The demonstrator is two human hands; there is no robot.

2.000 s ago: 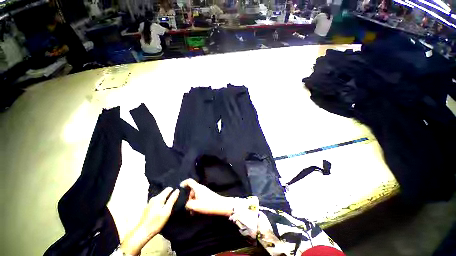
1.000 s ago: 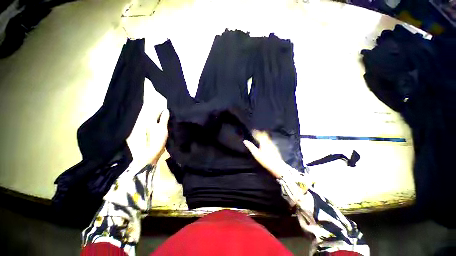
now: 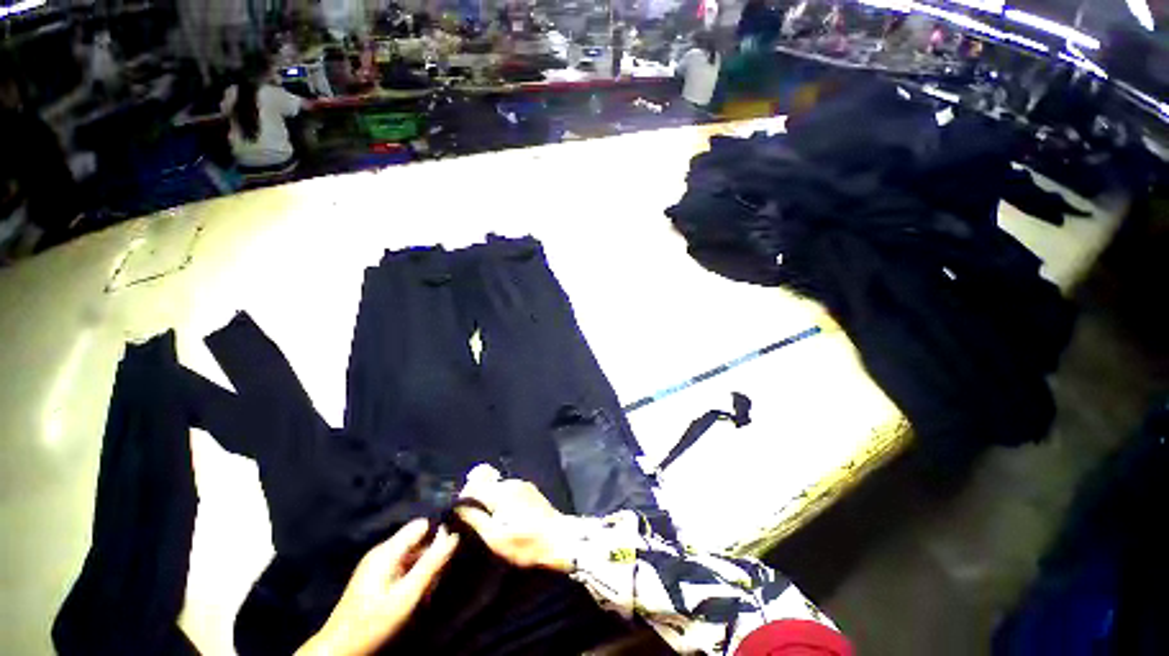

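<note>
Black trousers (image 3: 308, 500) lie bunched at the near part of the table, with narrow legs stretching out to the left. My left hand (image 3: 391, 577) and my right hand (image 3: 510, 515) are close together on them and pinch the dark cloth between their fingertips. The exact part held is hard to tell in the black. Under and beyond them lies a stack of black trousers (image 3: 417, 327), its jagged leg ends pointing away from me. A shinier pocket bag (image 3: 597, 464) shows at its right side.
A blue measuring tape (image 3: 724, 369) and a curled black strip (image 3: 703, 429) lie right of the stack. A large rumpled pile of black trousers (image 3: 872, 244) covers the table's right. The worn table edge (image 3: 820, 493) runs at lower right. People (image 3: 263, 122) sit behind.
A second ago my hands were apart, flat on the trousers; now they are together, gripping the cloth. The view has tilted up and turned right.
</note>
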